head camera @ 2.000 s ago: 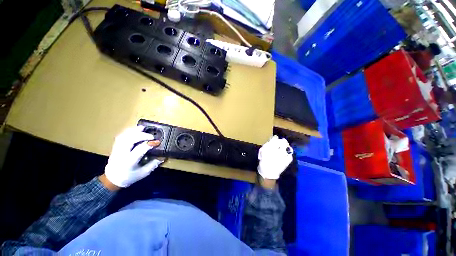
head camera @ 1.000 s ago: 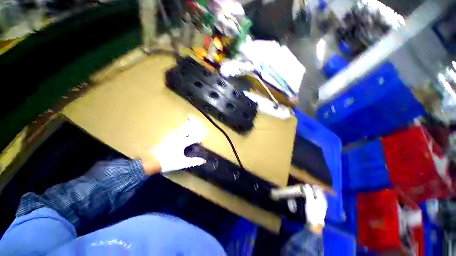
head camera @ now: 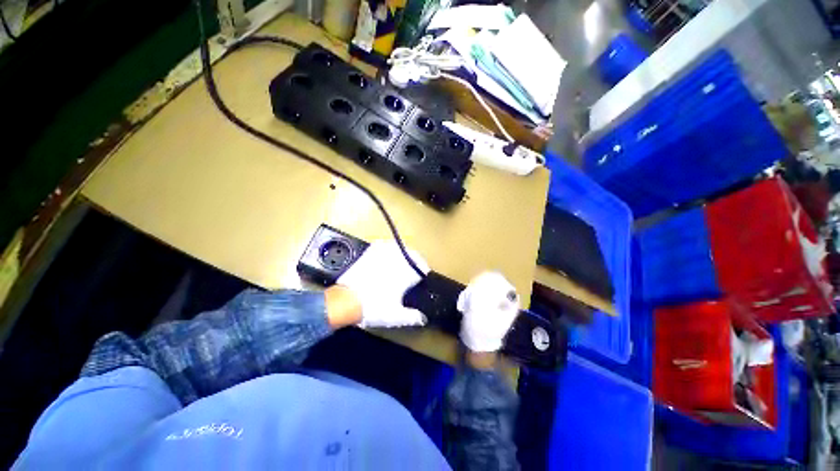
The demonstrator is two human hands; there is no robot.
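Note:
A long black power strip (head camera: 337,252) lies slanted along the bench's front edge, one round outlet showing at its left end and a round pale spot at its right end, past the edge. My left hand (head camera: 385,283), in a white glove, lies across its middle and grips it. My right hand (head camera: 488,311), also white-gloved, is closed in a fist over its right part. A small dark end shows at the fist's top; the rest of that tool is hidden. A black cable (head camera: 379,210) loops down to the strip between my hands.
Several black strips (head camera: 378,129) sit side by side on the tan bench (head camera: 221,175). Behind are a white power strip (head camera: 497,149), white cord and papers (head camera: 516,60). Right of the bench is a blue bin (head camera: 622,276) with a dark slab; red crates (head camera: 693,359) stand beyond.
My left hand has moved from the strip's left end to its middle, uncovering the left outlet. My right hand has moved left from the right end; the pale stick seen there is now hidden.

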